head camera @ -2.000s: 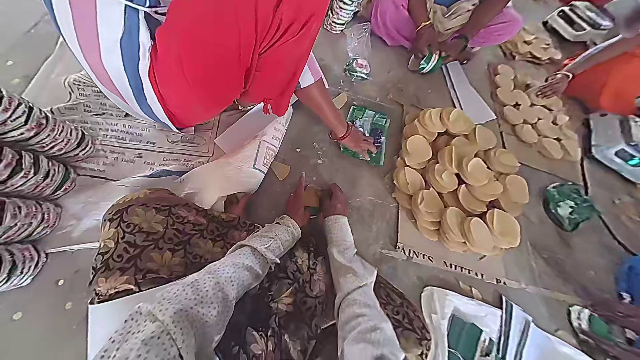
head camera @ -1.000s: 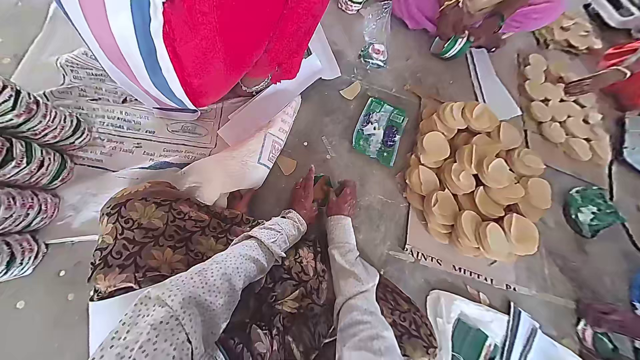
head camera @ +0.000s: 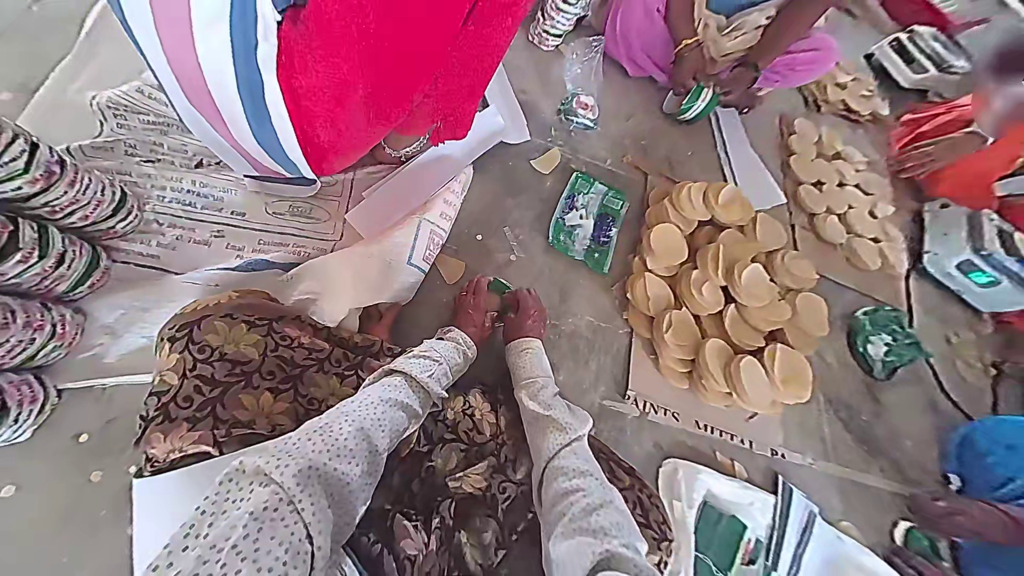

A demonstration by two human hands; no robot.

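My left hand (head camera: 475, 310) and my right hand (head camera: 524, 315) are close together above the floor, in front of my floral cloth. Between their fingers shows a small green packet (head camera: 500, 286), gripped from both sides; most of it is hidden. A green printed plastic packet (head camera: 589, 222) lies flat on the floor, up and right of my hands. To the right, overlapping piles of thin round tan discs (head camera: 720, 272) rest on a cardboard sheet (head camera: 660, 398). One loose tan piece (head camera: 450, 269) lies just above my left hand, and another (head camera: 546, 161) lies higher up.
Stacked round packets (head camera: 48, 256) stand at the left on a printed sack (head camera: 216, 200). A person in red and striped cloth (head camera: 360, 80) sits ahead. Other people work at upper right and lower right. Weighing scales (head camera: 976, 256) and a white bag (head camera: 688, 488) are at the right.
The co-worker's hand that was on the green printed packet has withdrawn from it. My hands stay together, and green now shows between my fingers.
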